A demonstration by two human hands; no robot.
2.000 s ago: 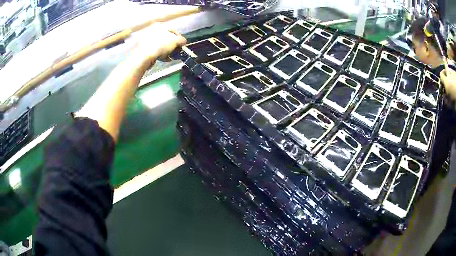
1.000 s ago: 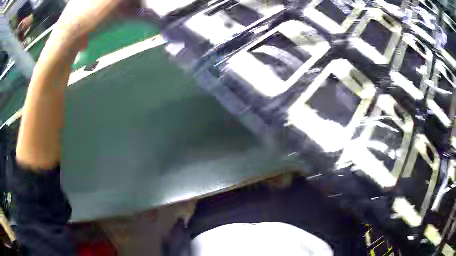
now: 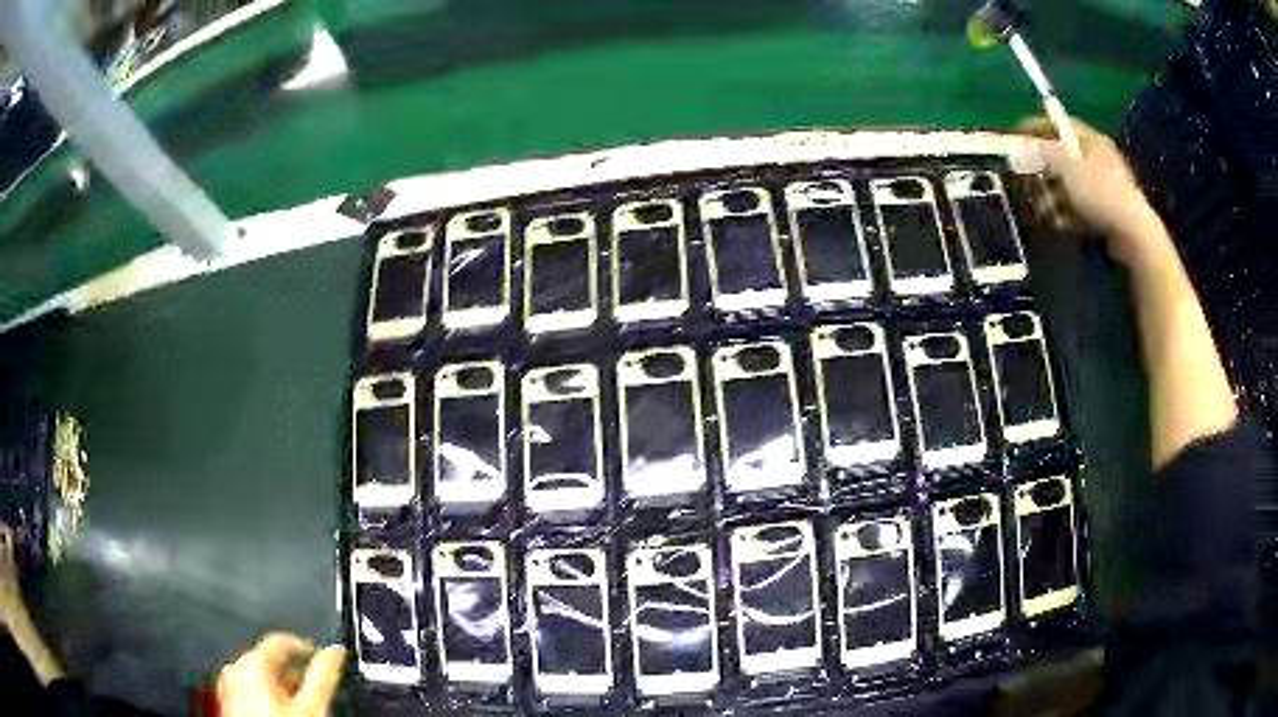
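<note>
A black blister tray (image 3: 709, 325) lies on the dark green bench and holds three rows of phone back covers (image 3: 659, 420) with pale rims and dark, glossy centres. My left hand (image 3: 285, 678) is at the tray's lower left corner, cut off by the bottom edge; its fingertips are beside the tray edge. My right hand (image 3: 1086, 182) is at the tray's upper right corner, holding the light handle of a small mallet (image 3: 1030, 70). The mallet's head, black and yellowish, points up over the green conveyor.
The green conveyor (image 3: 673, 77) with its white edge (image 3: 519, 182) runs behind the tray. A small black square piece (image 3: 366, 205) lies on that edge. A grey post (image 3: 126, 154) stands upper left. Another person's hand (image 3: 20, 616) and loose pale parts (image 3: 67, 483) are at far left.
The view has turned from the tall tray stack down to the bench. The tray of covers now lies flat on the bench, and my right hand with the mallet has come into view.
</note>
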